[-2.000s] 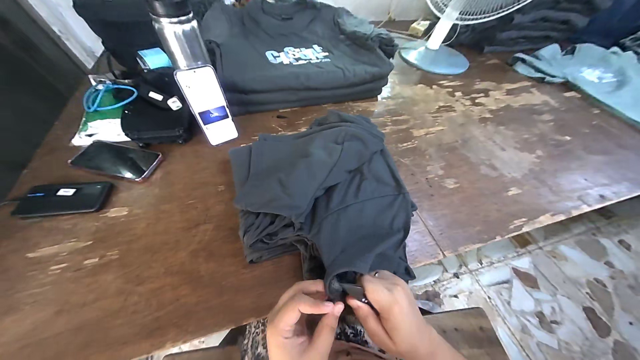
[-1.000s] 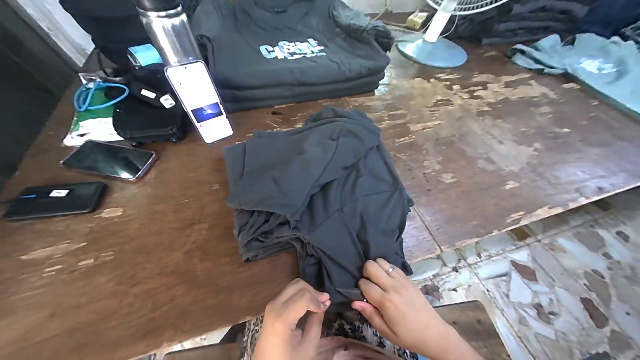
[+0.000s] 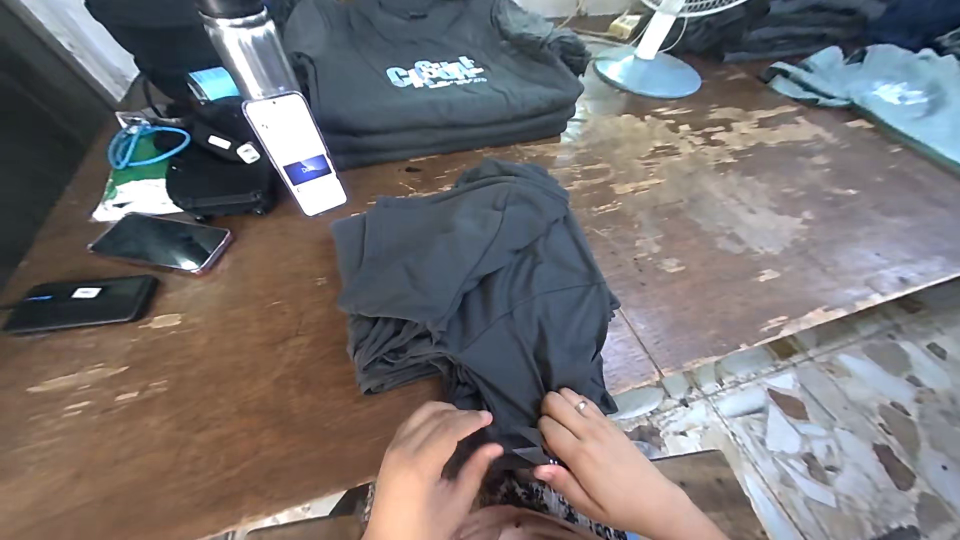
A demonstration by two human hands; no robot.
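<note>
A dark grey garment lies bunched on top of a small pile of folded dark cloth at the table's front edge, with one end hanging toward me. At the left side of that end is my left hand, thumb and fingers apart, nothing seen between them. My right hand, with a ring on one finger, has its fingers curled on the fabric's lower right part. Under the right hand a small metallic blade-like piece shows against the cloth; most of it is hidden.
Folded dark T-shirts with printed lettering are stacked behind. A lit phone leans against a metal bottle. Two dark devices lie left, the phone and a black power bank. A fan base and light blue cloth stand farther right.
My left hand has let go of the garment's end and its fingers have spread. My right hand stays on the cloth. The metallic piece shows beneath it now.
</note>
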